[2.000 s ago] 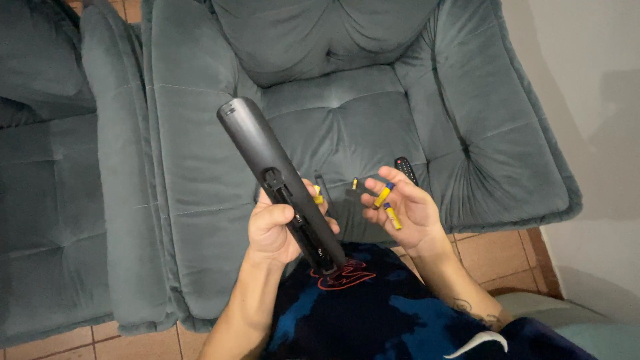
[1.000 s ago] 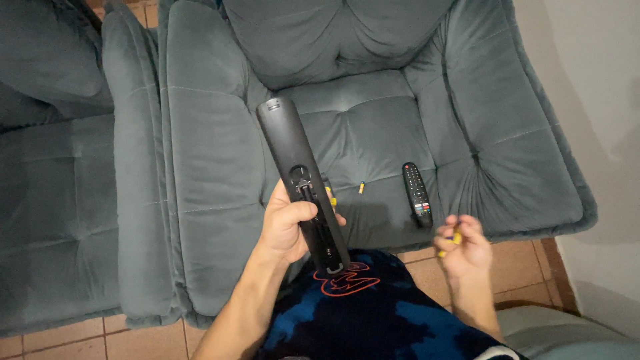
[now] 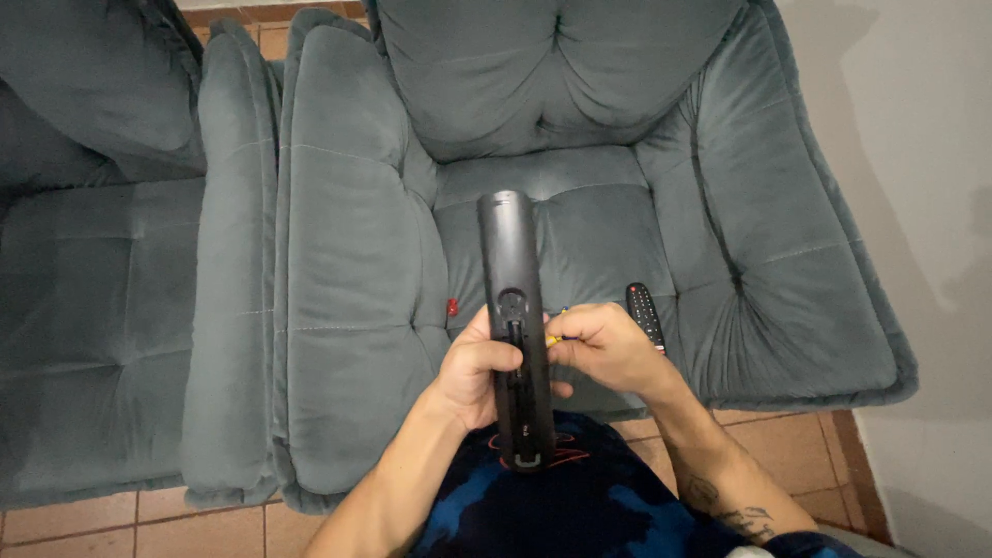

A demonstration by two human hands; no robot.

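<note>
My left hand [image 3: 477,372] grips a long black device [image 3: 511,256] upright, its thumb beside a narrow open recess that looks like a battery compartment. At the device's right side, my right hand [image 3: 608,345] pinches a small yellow and dark blue battery [image 3: 552,339] between thumb and fingertips. Part of another yellow item [image 3: 565,311] shows just above those fingers. Behind the right hand, a black remote control [image 3: 645,316] with a red button lies on the seat cushion. A small red object [image 3: 452,307] rests on the seat left of the device.
The grey upholstered armchair [image 3: 597,225] stands before me, its padded armrests on both sides. Another grey seat [image 3: 101,310] adjoins at the left. A pale wall [image 3: 930,194] rises at the right, over a tiled floor [image 3: 201,531].
My right hand has come in from the right to the device's side. The device is now held more upright. The view has shifted.
</note>
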